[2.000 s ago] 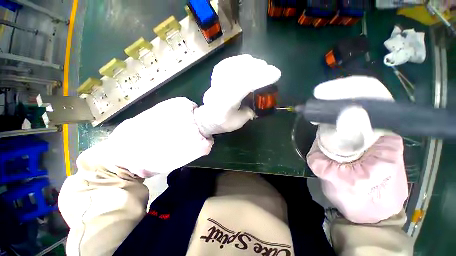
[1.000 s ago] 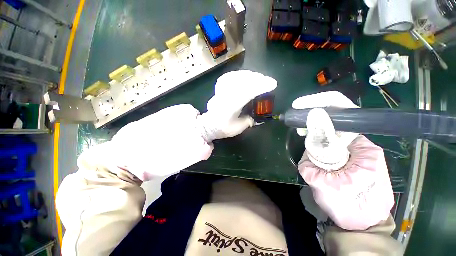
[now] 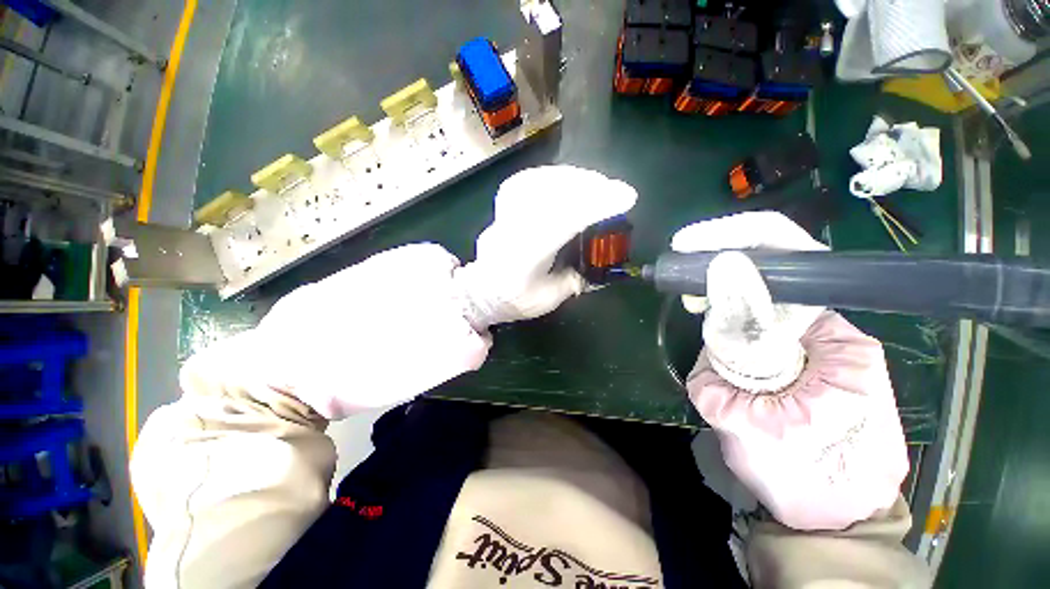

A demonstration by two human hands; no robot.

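My left hand (image 3: 535,236), in a white glove, holds a small black transformer (image 3: 607,246) with an orange-copper winding between thumb and fingers, above the green bench. My right hand (image 3: 748,299), also gloved, grips the long dark grey dispensing syringe (image 3: 875,278), which lies level and points left. Its thin needle (image 3: 632,273) reaches the lower right edge of the transformer. Whether the tip touches cannot be told. The syringe's rear end blurs towards the right edge of the picture.
The pale metal fixture (image 3: 345,196) with yellow-green pads slants at the upper left, bearing a blue-topped transformer (image 3: 489,83). Several waiting transformers (image 3: 720,69) stand at the back. A black-and-orange part (image 3: 774,166), a white cloth (image 3: 900,158) and thin sticks (image 3: 893,221) lie right.
From two seconds ago to one second ago, the syringe moved left and its needle went lower on the transformer. Since then both hands have stayed almost still.
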